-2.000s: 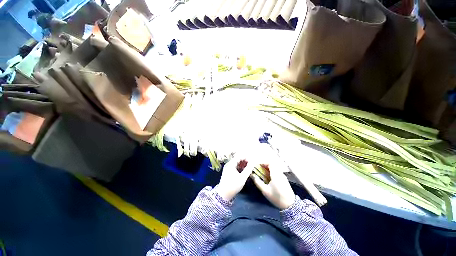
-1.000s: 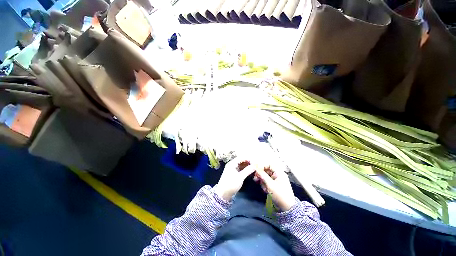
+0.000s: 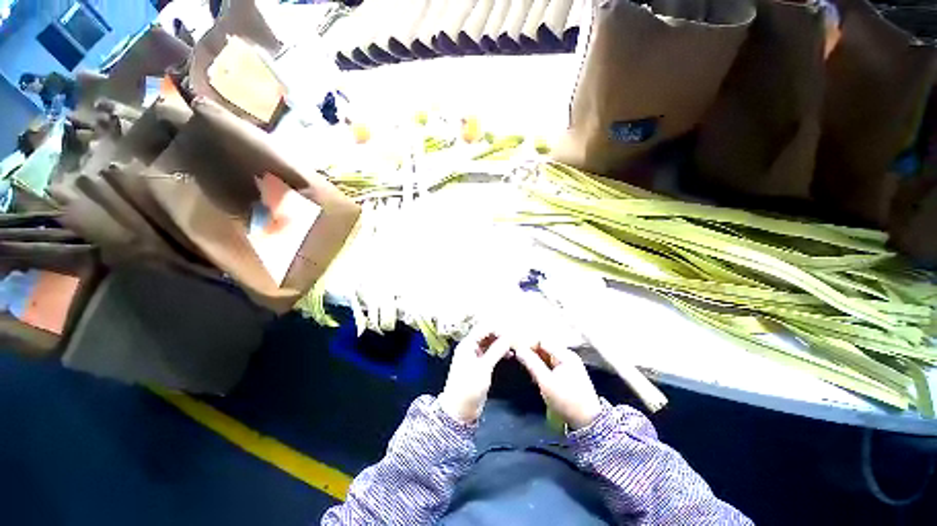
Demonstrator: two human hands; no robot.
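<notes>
My left hand (image 3: 473, 372) and my right hand (image 3: 560, 380) meet fingertip to fingertip at the table's near edge. A yellow-green strip (image 3: 556, 419) hangs below my right hand, mostly hidden by it. Glare hides what lies between the fingertips. A small tool with a dark head (image 3: 532, 279) lies on the table just beyond my hands. A pale flat stick (image 3: 629, 374) lies to the right, its end over the edge. A heap of long yellow-green strips (image 3: 719, 267) lies at right; shorter strip ends (image 3: 375, 311) hang over the edge at left.
Brown bags (image 3: 658, 77) stand at the back right. More brown bags (image 3: 241, 195) with white and orange labels are stacked at left. Folded brown pieces (image 3: 462, 29) lie in a row at the back. A blue bin (image 3: 382, 354) is below the strip ends. A yellow line (image 3: 252, 442) crosses the floor.
The camera view has shifted slightly. Compared with two seconds ago, the strip now hangs below my right hand instead of showing between both hands. My fingertips have come closer together.
</notes>
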